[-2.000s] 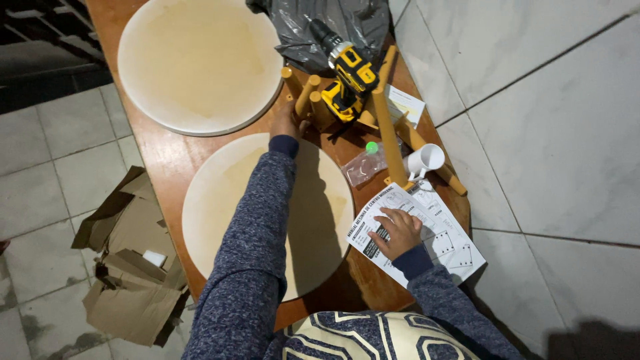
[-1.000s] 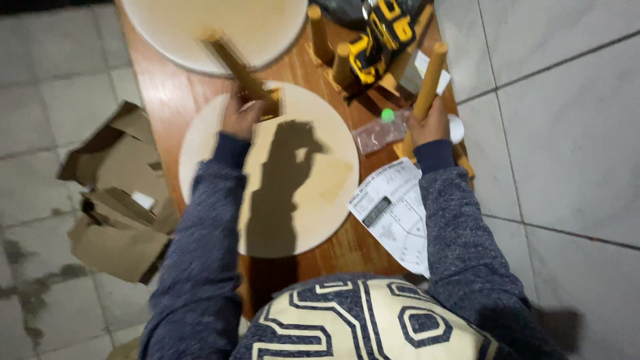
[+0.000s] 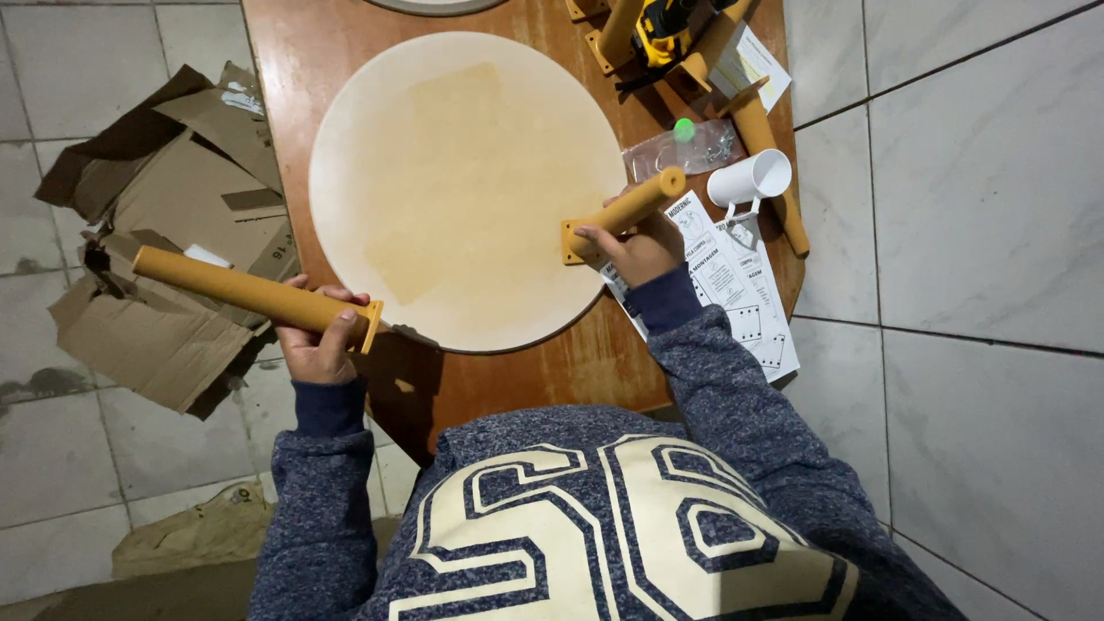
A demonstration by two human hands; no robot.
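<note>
My left hand [image 3: 323, 341] is closed around a yellowish-brown furniture leg [image 3: 233, 289] near its square mounting plate, beyond the left edge of a round pale tabletop [image 3: 470, 172]. The leg's free end points up and left. In my right hand [image 3: 642, 246] is a second such leg [image 3: 634, 203], its plate with screw holes over the tabletop's right edge and its round end pointing up and right. The tabletop lies flat on a brown wooden table [image 3: 509, 379]. Printed instruction sheets [image 3: 742, 302] lie beside and partly beneath my right hand.
At the upper right are a yellow and black cordless drill [image 3: 662, 34], several more legs [image 3: 763, 138], a clear plastic bag of screws [image 3: 690, 148] with a green cap [image 3: 684, 130], and a white mug [image 3: 749, 177] on its side. Torn cardboard [image 3: 190, 216] lies on the tiled floor at left.
Two seconds ago my right hand rested on the sheets; one second ago each hand held a leg. Since then the left hand has moved off the tabletop toward the left, and the right hand to the tabletop's right edge.
</note>
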